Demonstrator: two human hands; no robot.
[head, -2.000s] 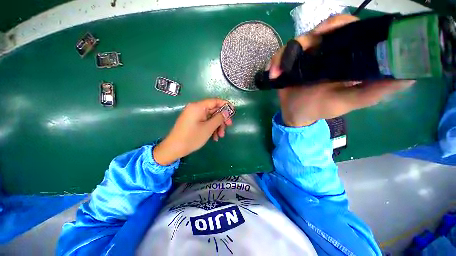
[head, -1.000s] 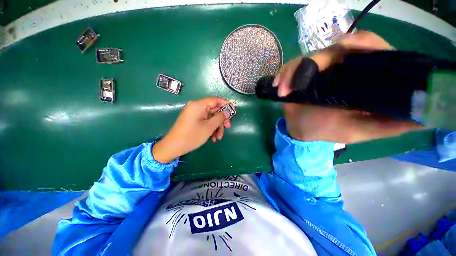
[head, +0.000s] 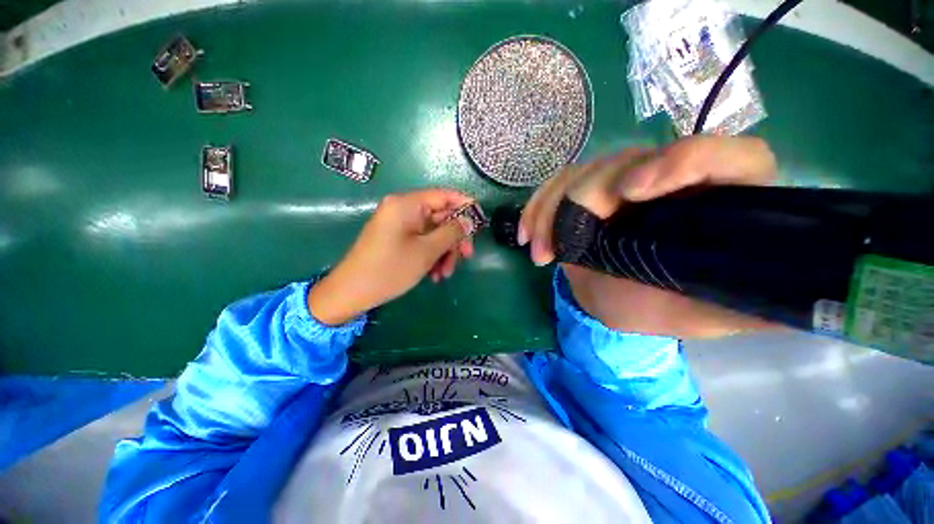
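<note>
My left hand (head: pixel 394 251) holds a small silvery metal-framed assembly (head: pixel 469 217) between thumb and fingers above the green bench. My right hand (head: pixel 655 189) is wrapped around a long black electric screwdriver (head: pixel 758 246) with a green-and-white label, lying nearly level. The driver's black nose is close beside the assembly, pointing at it. Whether the bit touches a screw is too small to tell. A black band is around a finger of my right hand. The round dish of screws (head: pixel 525 111) sits just beyond my hands.
Several loose metal-framed assemblies lie on the green bench (head: pixel 102 276) at left, one of them nearer the middle (head: pixel 349 160). Clear printed plastic bags (head: pixel 696 67) lie at back right. The black cord (head: pixel 732 67) crosses over them. A white rail (head: pixel 61 39) borders the bench's far side.
My right hand and the screwdriver have moved from over the dish edge toward me, bringing the nose beside the assembly. My left hand keeps its hold almost in place.
</note>
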